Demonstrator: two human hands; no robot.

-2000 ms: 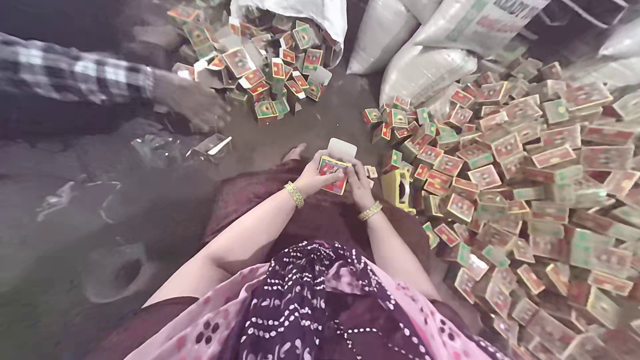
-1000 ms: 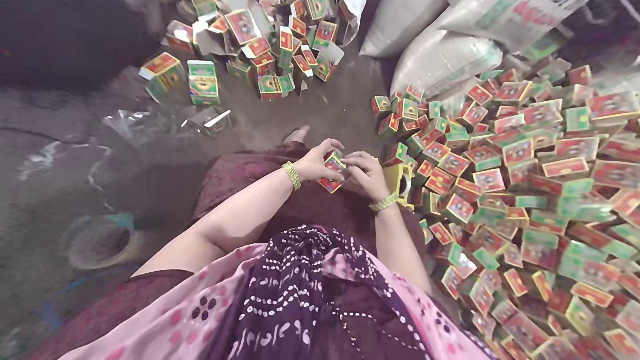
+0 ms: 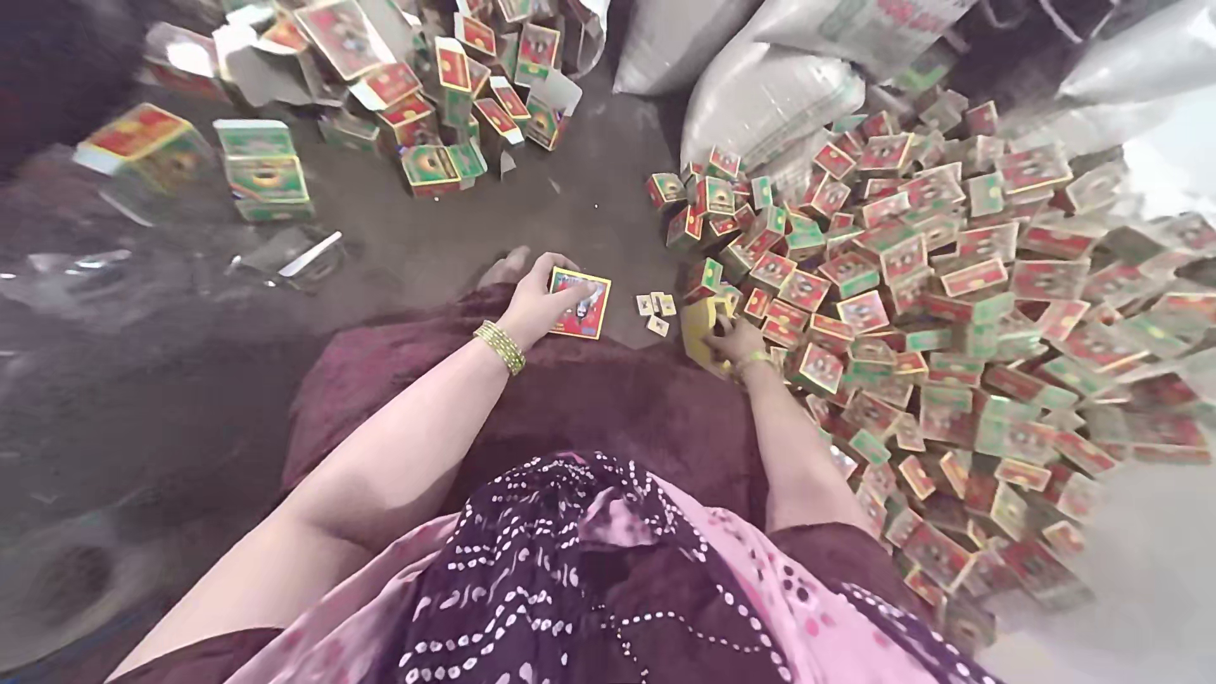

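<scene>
My left hand [image 3: 546, 299] holds a small red box [image 3: 591, 318] with a yellow border and a picture on its face, above my lap. To the right, my right hand [image 3: 736, 340] reaches into a yellow container [image 3: 701, 328]; its fingertips are partly hidden, and I cannot tell whether they hold anything. Between the two hands, several small pale square pieces [image 3: 657, 326] lie on the floor. Close beyond the container begins a large heap of red and green small boxes [image 3: 805, 290].
White woven sacks [image 3: 779, 95] stand behind the heap. More boxes, some with flaps up [image 3: 442, 169], lie at the upper left. Two larger printed cartons [image 3: 264, 171] and clear plastic wrapping [image 3: 294, 256] are on the floor at left. My foot [image 3: 503, 268] shows past my knee.
My right hand has left the box and moved right to the yellow container. My left hand keeps the box. Another person's arm, at upper left two seconds ago, is gone from view.
</scene>
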